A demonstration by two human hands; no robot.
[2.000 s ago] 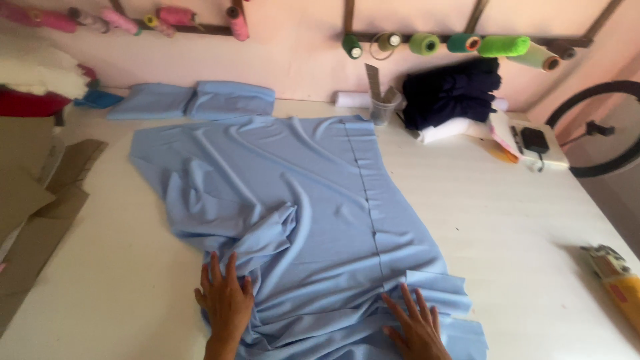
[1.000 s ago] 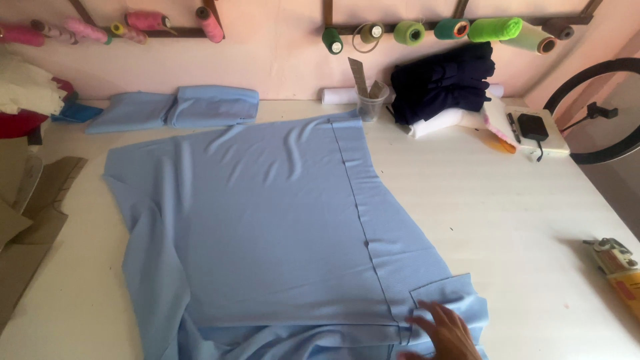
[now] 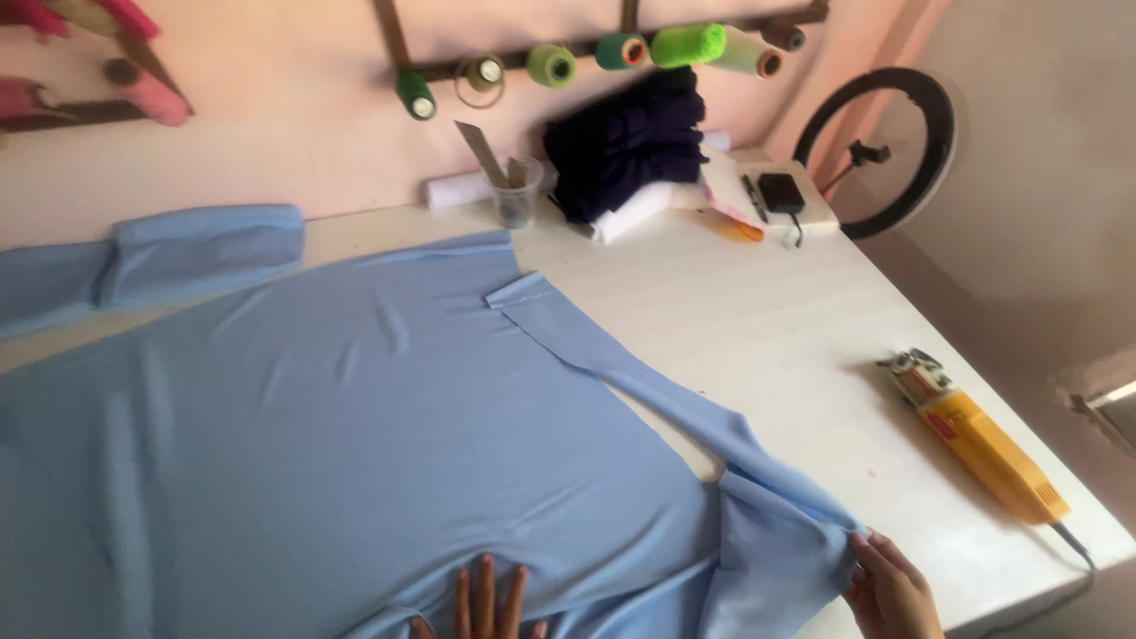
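Light blue fabric [image 3: 373, 426] lies spread over the white table, with soft wrinkles and a separate-looking strip [image 3: 657, 382] along its right side. My left hand [image 3: 484, 608] rests on the fabric at the bottom centre, fingers spread, partly cut off by the frame edge. At the lower right my right hand [image 3: 887, 581] pinches the strip's edge between thumb and fingers. Folded blue fabric [image 3: 209, 253] lies at the back left.
An orange handheld electric cutter [image 3: 994, 453] with a cord lies on the table [image 3: 754, 319] at the right. Behind are a plastic cup [image 3: 516, 200] holding a metal ruler, dark cloth [image 3: 626, 146], a black device [image 3: 781, 193], a ring light [image 3: 941, 115] and thread spools [image 3: 552, 67] on a wall rack.
My right hand has moved right and taken hold of the fabric edge; the right strip now lies folded outward. My left hand, out of view one second ago, shows again. The view has shifted right.
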